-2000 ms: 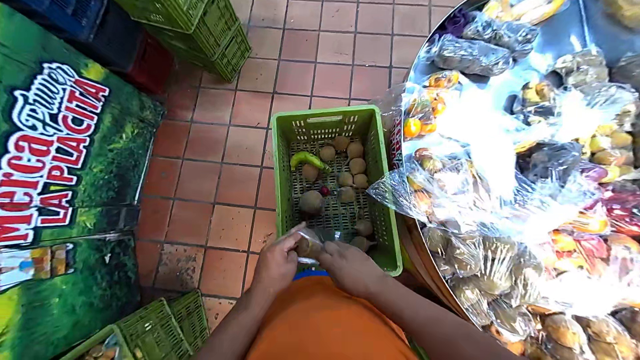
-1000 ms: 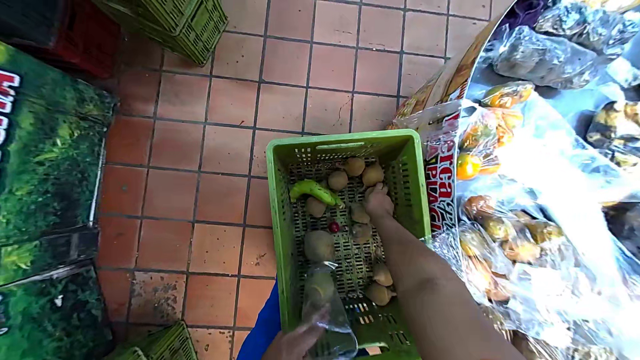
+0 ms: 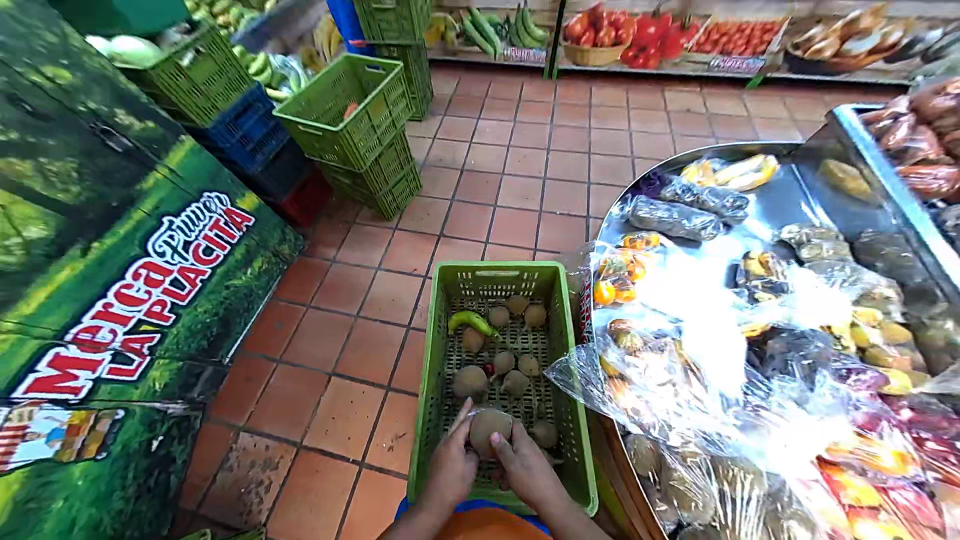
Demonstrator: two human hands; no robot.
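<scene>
A round brown root vegetable, perhaps a beet [image 3: 490, 433], is held between my left hand [image 3: 452, 465] and my right hand [image 3: 529, 469] over the near end of a green plastic crate [image 3: 425, 397]. Whether a clear bag wraps it is hard to tell. Beyond my fingers in the crate lie several more brown round vegetables [image 3: 515, 383], a larger brown one [image 3: 470, 382], a small red item [image 3: 489, 370] and a curved green banana or plantain [image 3: 470, 322]. The crate's near floor is partly hidden by my hands.
At right, a round metal display table [image 3: 660, 166] holds bagged produce, with a clear plastic bag [image 3: 574, 373] overhanging its edge. Stacked green crates [image 3: 345, 112] stand ahead left. A printed green banner [image 3: 172, 277] rises at left. Produce shelves [image 3: 495, 56] line the far side of the tiled floor [image 3: 352, 330].
My right hand has come back from the crate's far right side to meet my left hand around the brown vegetable. The view has tilted up toward the shelves.
</scene>
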